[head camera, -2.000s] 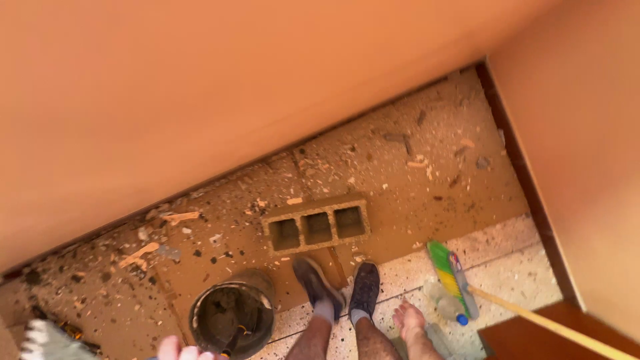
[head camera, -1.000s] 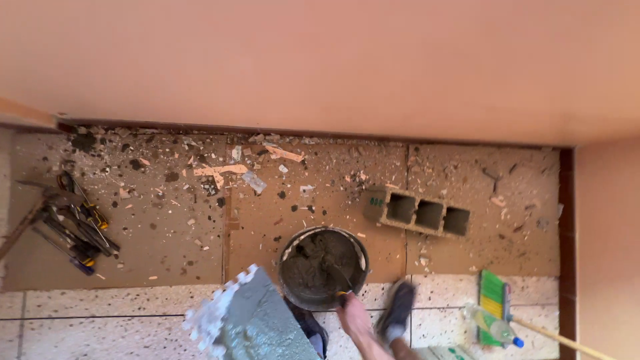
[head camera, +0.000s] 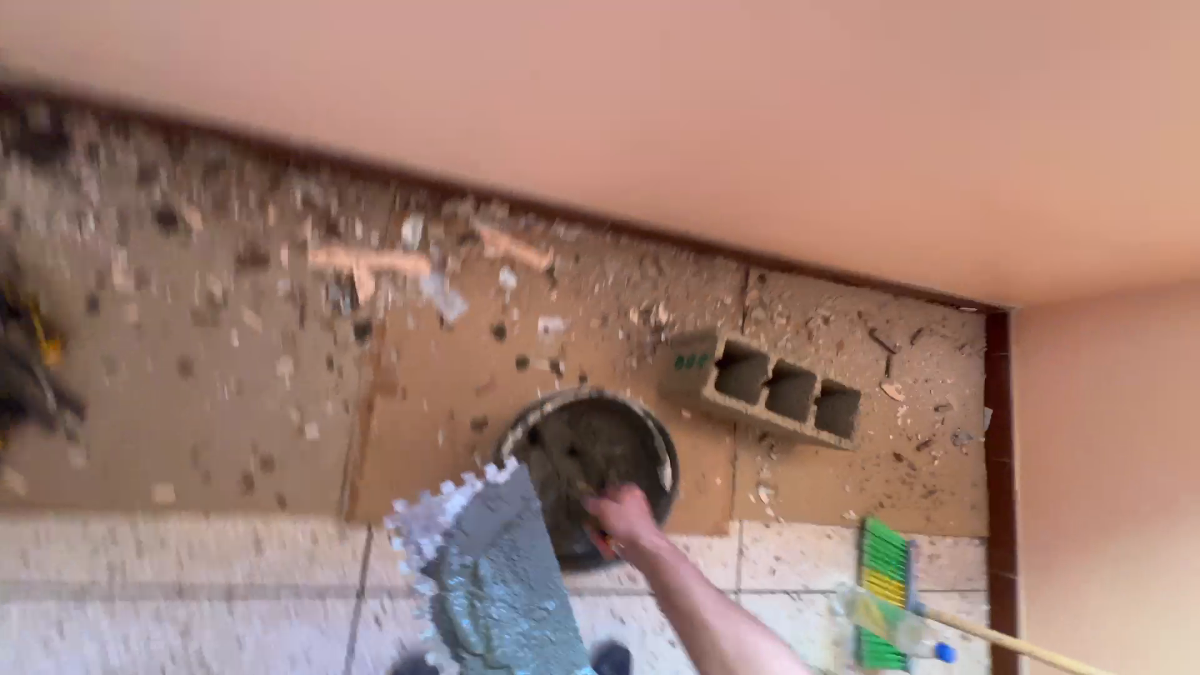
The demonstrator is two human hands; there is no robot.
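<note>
My right hand (head camera: 623, 517) is closed around the handle of a tool, its far end down in the grey mortar; the tool's head is hidden. That mortar fills the lower part of a round black bucket (head camera: 664, 450), and the hand is over its near right side. Left of the hand a notched trowel (head camera: 511, 572) with a toothed edge carries a layer of wet grey mortar and overlaps the bucket's near left side. My left hand is out of sight.
A hollow concrete block (head camera: 787, 394) lies right of the bucket. A green and yellow broom (head camera: 883, 591) and a plastic bottle (head camera: 905, 630) lie at the lower right. Debris litters the cardboard (head camera: 281, 422) along the wall. Blurred tools (head camera: 28, 375) lie far left.
The notched trowel, only partly in view at the left two seconds ago, is now beside the bucket with mortar on it. My right hand, lately at the bucket's near edge, now reaches over its inside.
</note>
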